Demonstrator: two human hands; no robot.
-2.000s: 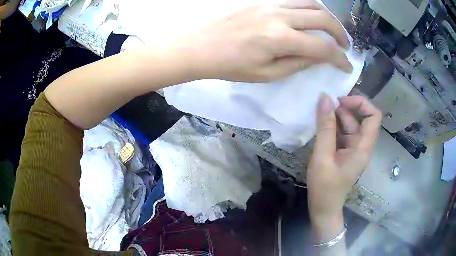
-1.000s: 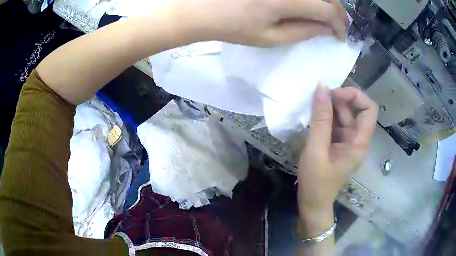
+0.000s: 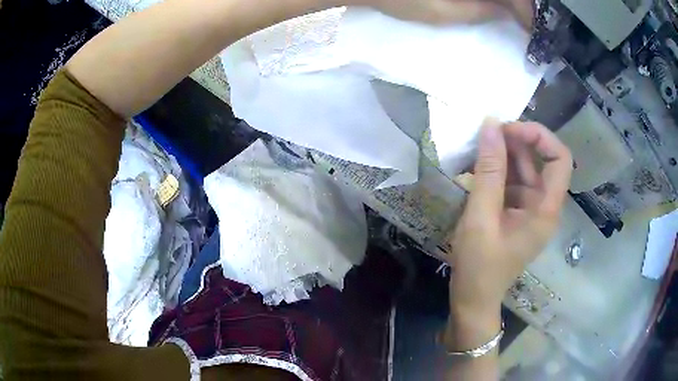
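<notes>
A white fabric panel (image 3: pixel 476 82) is stretched over the machine bed near the metal needle area. My left hand (image 3: pixel 476 10) is cut off by the top edge and lies on the panel's upper part; its fingertips are mostly hidden, so its grip cannot be told. My right hand (image 3: pixel 513 171) pinches the panel's lower right edge between thumb and index finger. A second, thinner white layer (image 3: pixel 320 111) hangs to the left below the panel, over the table edge.
A stack of white cut pieces (image 3: pixel 286 216) lies at the table edge over the plaid apron. A white heap (image 3: pixel 137 245) with a tan tag (image 3: pixel 168 190) is at left beside a blue rim (image 3: pixel 175 156). The sewing machine (image 3: pixel 587 141) is at right.
My left hand has moved up towards the top edge. The panel has shifted and its lower layer has separated from it, with the table showing between. My right hand still pinches the edge.
</notes>
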